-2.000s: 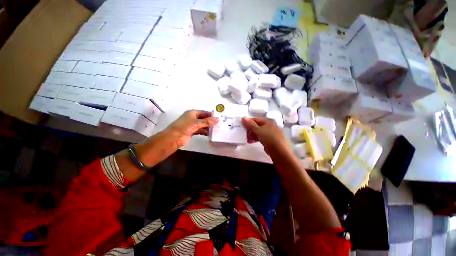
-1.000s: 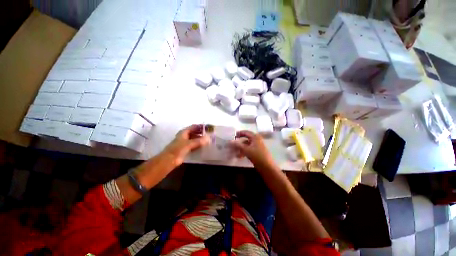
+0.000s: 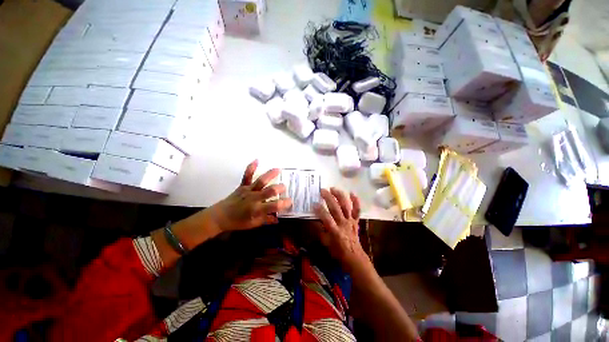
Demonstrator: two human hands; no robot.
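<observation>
A white retail box (image 3: 300,192) with rows of fine dark print on its upper face lies at the table's front edge. My left hand (image 3: 252,200) is at its left side, fingers spread, fingertips on or close to its edge. My right hand (image 3: 340,220) is at its right side, fingers apart, thumb side near the box's lower right corner. Neither hand is closed around the box. A loose pile of glossy white charging cases (image 3: 326,139) lies just behind and to the right.
Finished white boxes (image 3: 100,117) in tight rows fill the left. One box (image 3: 242,16) stands behind. Black cables (image 3: 342,52) lie behind the cases. Stacked boxes (image 3: 477,63) stand right rear. Label sheets (image 3: 455,199), a smartphone (image 3: 507,200) and a clear plastic bag (image 3: 569,155) lie right.
The box now shows a face with dense print instead of the face with the gold mark. My hands have gone from pinching its sides to lying flatter with spread fingers. The view has shifted slightly.
</observation>
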